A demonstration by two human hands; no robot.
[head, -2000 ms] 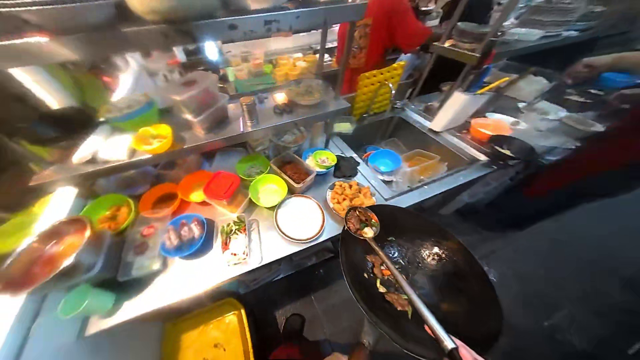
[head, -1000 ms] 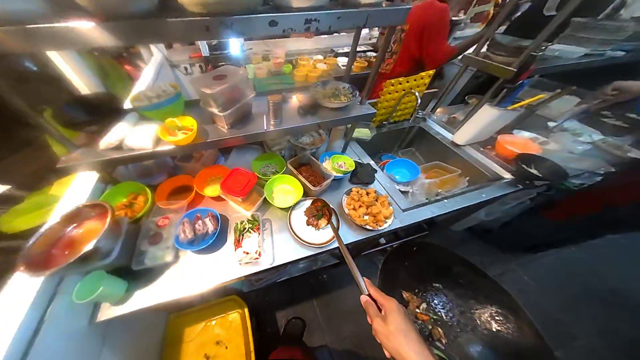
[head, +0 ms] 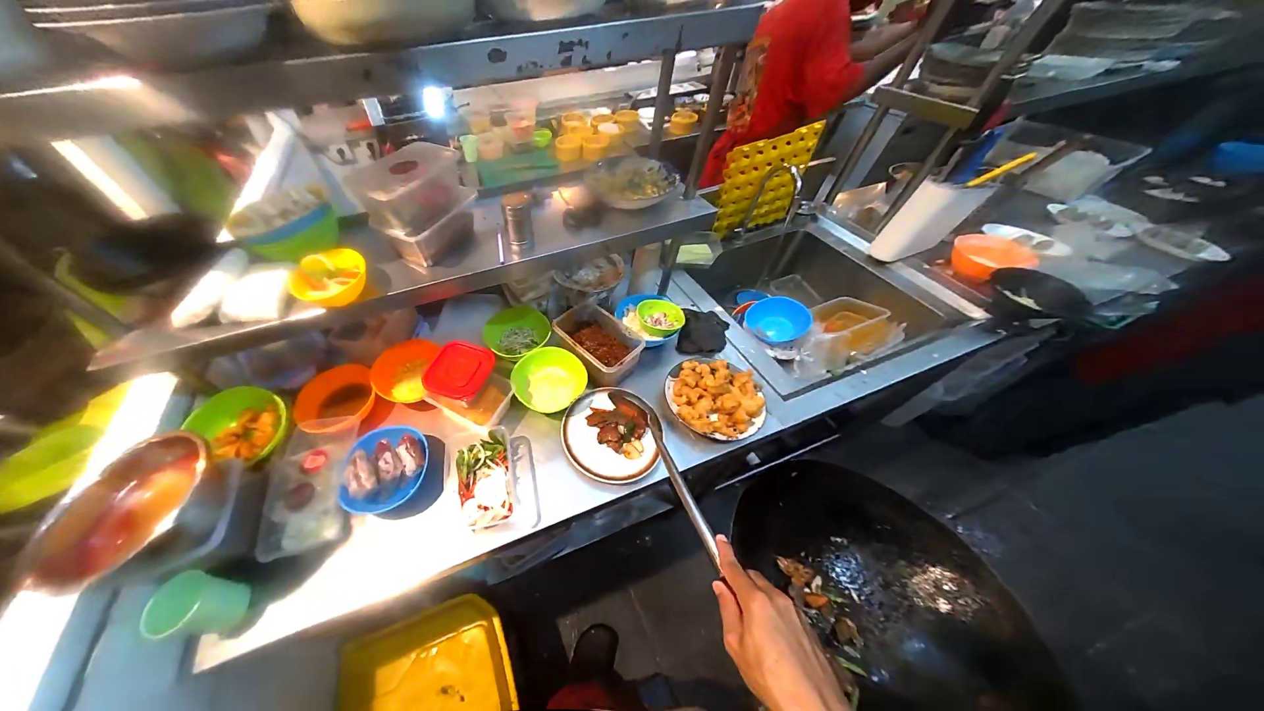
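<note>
My right hand (head: 780, 627) grips the metal handle of a ladle (head: 681, 484). The ladle's bowl rests at the right side of a round plate (head: 581, 456), beside dark cooked pieces (head: 619, 430). Right of that hand is a dark wok (head: 908, 592), with cooked scraps and greens along its left inner side. A plate of golden fried pieces (head: 715, 398) stands just right of the round plate. My left hand is not in view.
A steel counter (head: 395, 553) holds colored bowls and food containers. A metal shelf (head: 434, 267) runs above it. A sink (head: 839, 276) lies back right, with a person in red (head: 790, 79) beyond. A yellow tub (head: 430, 657) sits below the counter.
The ladle has moved from above the wok's edge to the round plate. That plate looked bare two seconds ago and now bears dark cooked pieces.
</note>
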